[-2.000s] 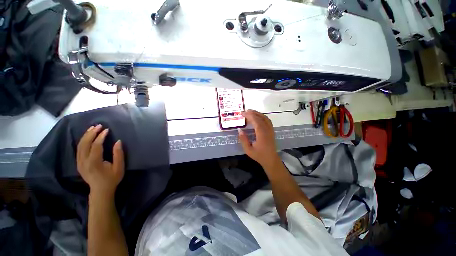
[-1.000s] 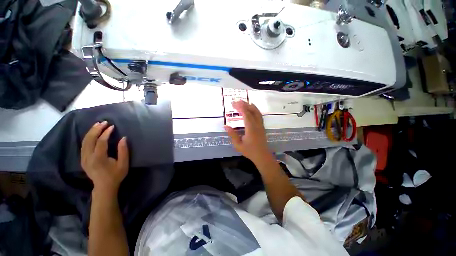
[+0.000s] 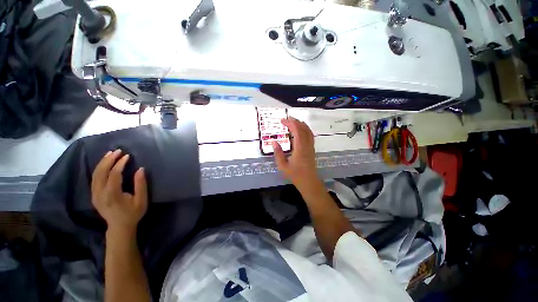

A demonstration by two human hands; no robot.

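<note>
A smartphone [image 3: 271, 127] with a lit red-and-white screen lies on the white bed under the machine arm. My right hand [image 3: 299, 152] is over its right side, fingers apart, holding nothing; whether a fingertip touches the screen I cannot tell. My left hand [image 3: 120, 190] rests flat with spread fingers on a dark grey cut panel [image 3: 168, 159]. The panel lies over the table's front edge and hangs down, its top edge near the presser foot [image 3: 169, 115]. The white sewing machine head [image 3: 236, 47] spans the view above.
Dark fabric [image 3: 35, 76] is heaped at the upper left. Scissors with orange and red handles [image 3: 400, 145] lie at the right. A ruler strip [image 3: 236, 170] runs along the front edge. Grey and white garments [image 3: 389, 206] hang below the edge at the right. A red object [image 3: 443, 171] stands beyond them.
Over the last two seconds my right hand has moved left from the phone's right edge onto the phone, then slightly back right. My left hand stays on the panel. The camera view has shifted slightly.
</note>
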